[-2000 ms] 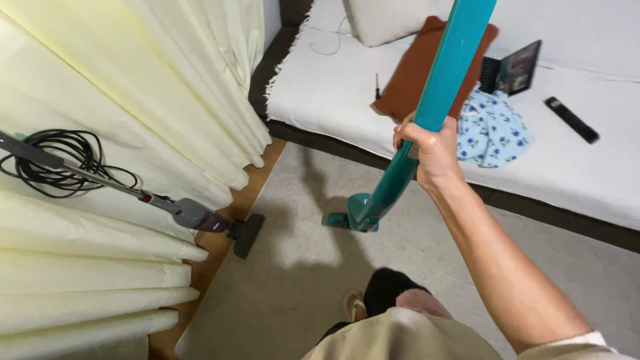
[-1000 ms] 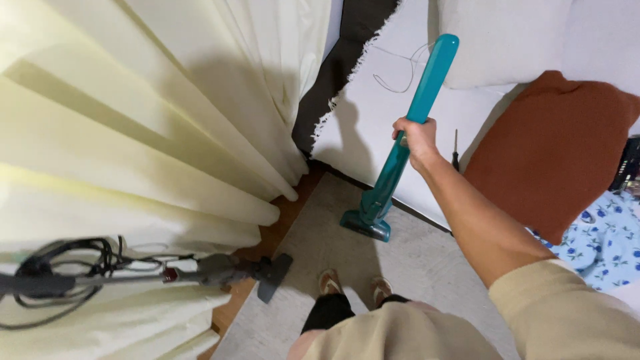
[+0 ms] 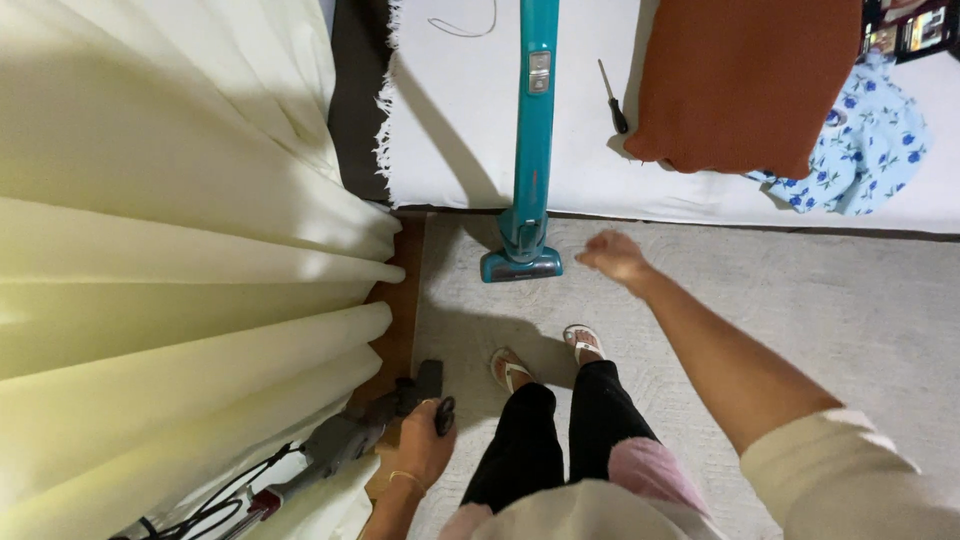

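Note:
A teal stick vacuum cleaner point(image 3: 534, 135) leans against the sofa edge, its floor head point(image 3: 522, 266) on the grey rug. My right hand point(image 3: 615, 257) is just right of that floor head, blurred, touching nothing, its fingers loosely curled. Low at the left, my left hand point(image 3: 427, 442) is closed around a small black object point(image 3: 445, 416), whose kind I cannot tell. Beside it, a grey stick vacuum point(image 3: 337, 442) with a coiled black cord point(image 3: 217, 510) lies slanted along the curtain.
Cream curtains point(image 3: 187, 240) hang at the left. On the white sofa cover point(image 3: 465, 112) lie a screwdriver point(image 3: 616, 112), a rust-brown cushion point(image 3: 750, 82), a blue floral cloth point(image 3: 862, 142) and a lit screen device point(image 3: 926, 34). My sandalled feet point(image 3: 583, 341) stand on the rug point(image 3: 787, 315).
My right hand has let go of the teal vacuum, which it held in both earlier frames. The vacuum now leans on the sofa. My left hand has come into view.

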